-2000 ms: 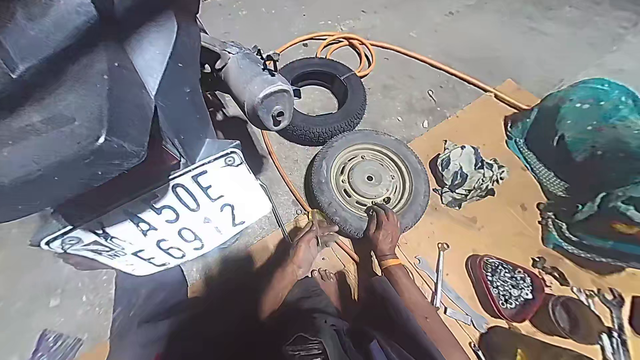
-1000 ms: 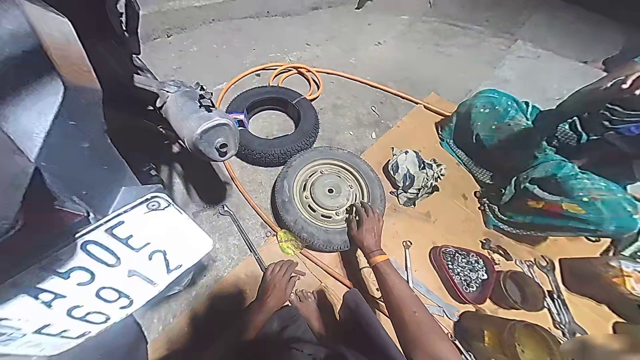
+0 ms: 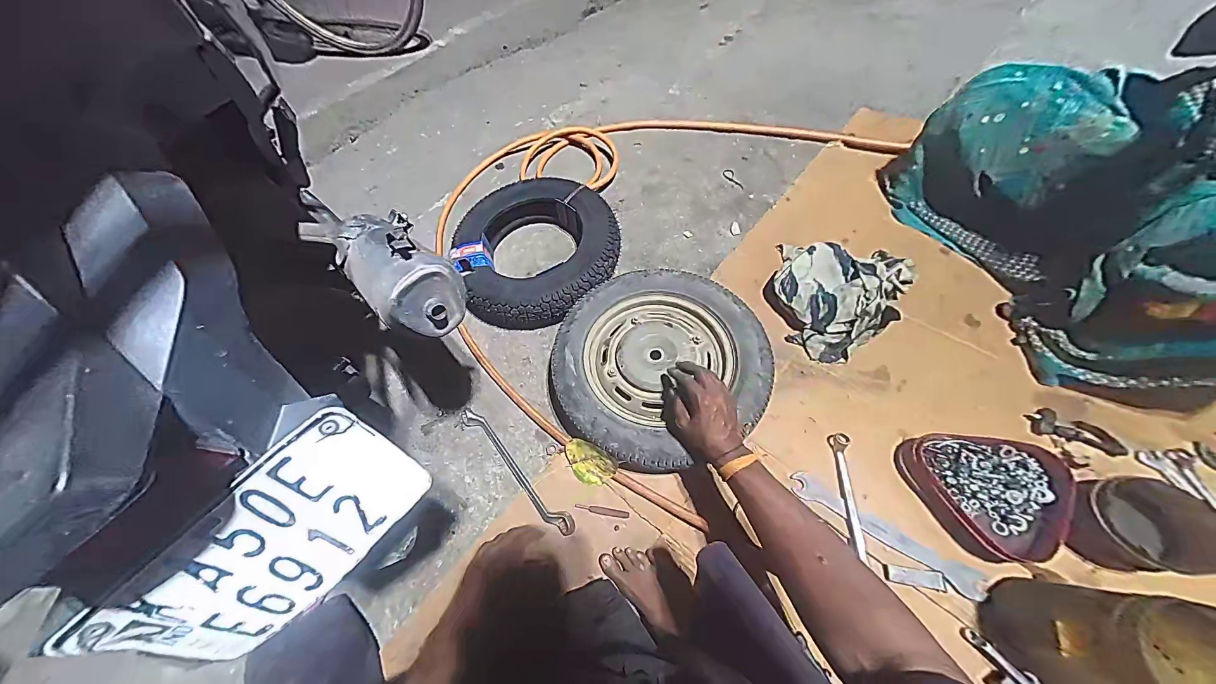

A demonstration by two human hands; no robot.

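A scooter wheel (image 3: 662, 366), its worn tyre around a beige steel rim, lies flat on the ground. My right hand (image 3: 701, 408) reaches over its near side, with bent fingers at the hub just below the centre hole; whether they grip a small part is hidden. My left hand cannot be made out; only a shaded limb shows at the lower edge. Beyond the wheel lies a loose black tyre (image 3: 594, 271) with a blue label. An offset ring wrench (image 3: 518, 470) rests left of the wheel, near a crumpled yellowish piece (image 3: 591, 462) beside the orange hose (image 3: 508, 391).
At left stand a scooter's body and silver exhaust muffler (image 3: 404, 275). Cardboard (image 3: 936, 380) carries a crumpled patterned cloth (image 3: 836, 299), a combination wrench (image 3: 848, 494), a dark red tray (image 3: 914, 489) of nuts and washers, and round containers. Someone in green patterned cloth (image 3: 1045, 123) sits at upper right.
My left hand, near the wrench a second ago, no longer shows clearly. My right hand stays at the wheel's hub. The crumpled yellowish piece lies where it did a second ago.
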